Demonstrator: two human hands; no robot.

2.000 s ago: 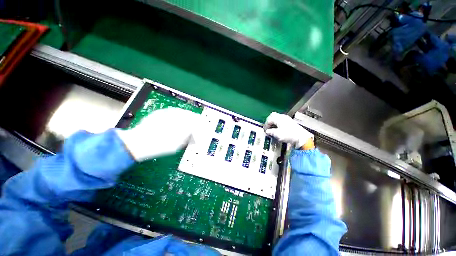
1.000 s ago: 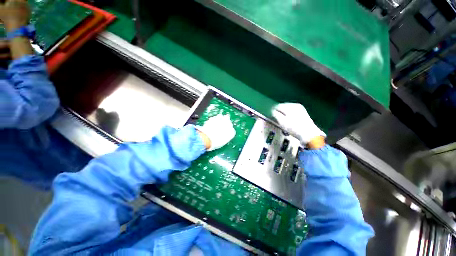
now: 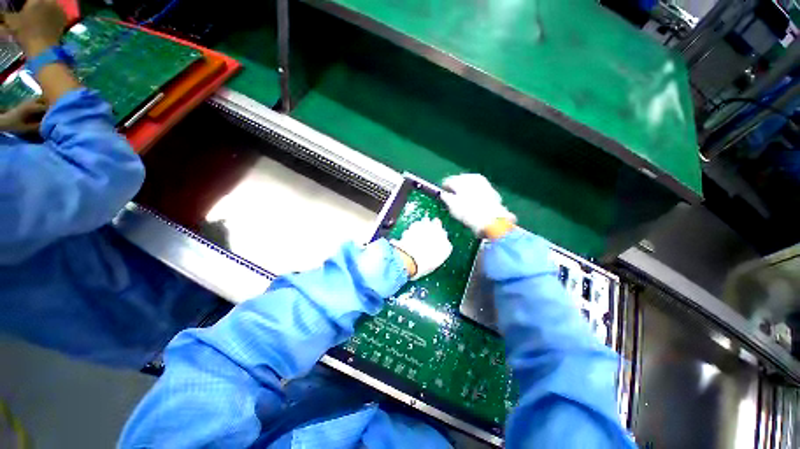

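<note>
A large green printed circuit board (image 3: 421,342) lies in a dark carrier with a light metal rim (image 3: 412,402), across the conveyor rails. A slotted cover plate (image 3: 479,294) lies on its right part, partly hidden by my right sleeve. My left hand (image 3: 425,248), in a white glove, rests on the upper left part of the board; its fingers are too blurred to tell their grip. My right hand (image 3: 474,202), also gloved, is at the carrier's far rim, left of the plate. What its fingertips touch is unclear.
Conveyor rails (image 3: 303,140) run from upper left to lower right. A green bench (image 3: 491,53) stands beyond them. At the left, a co-worker's blue sleeve (image 3: 61,188) reaches over an orange-red tray (image 3: 180,110) holding another green board (image 3: 132,66).
My right hand has moved left along the far rim, from beside the plate's slots to near the carrier's upper left corner. My left hand stays on the board. The view has shifted left.
</note>
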